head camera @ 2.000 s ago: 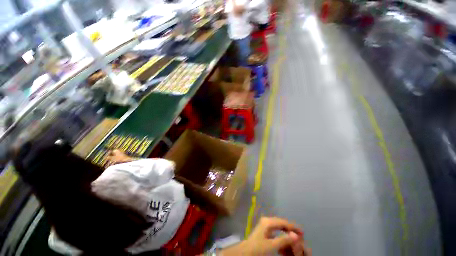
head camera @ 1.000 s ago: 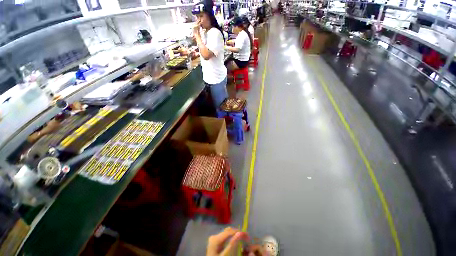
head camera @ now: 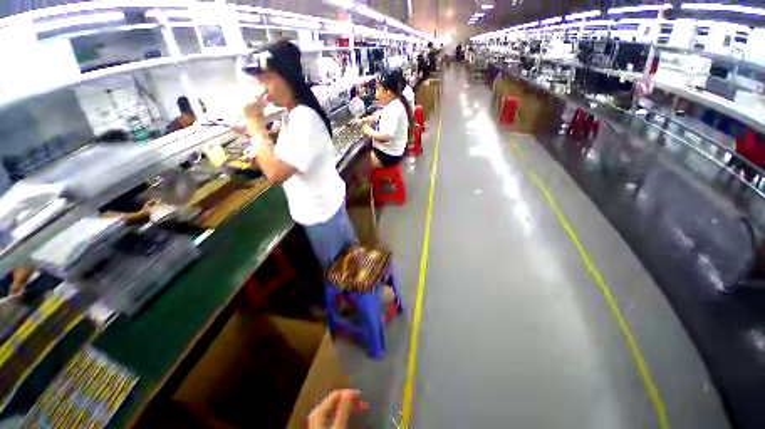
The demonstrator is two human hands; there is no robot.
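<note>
My left hand (head camera: 333, 410) is small and cut off by the bottom edge, with its fingers bent. A small reddish patch shows at its fingertips; I cannot tell whether it is held. My right hand is not clearly in view. A clear tray of boards with yellow squares (head camera: 80, 395) lies on the green bench (head camera: 220, 251) at the bottom left, away from my hand and cut off by the frame.
A standing person in a white shirt (head camera: 309, 159) is beside the bench. A blue stool with a woven seat (head camera: 361, 266) stands behind them. A cardboard box (head camera: 323, 381) is below the bench edge. Stacked trays (head camera: 138, 268) lie on the bench. A yellow line (head camera: 422, 268) runs along the floor.
The view has moved forward along the aisle. The standing person and blue stool appear nearer, and the board tray has shifted to the bottom left. My hand appears lower and farther left.
</note>
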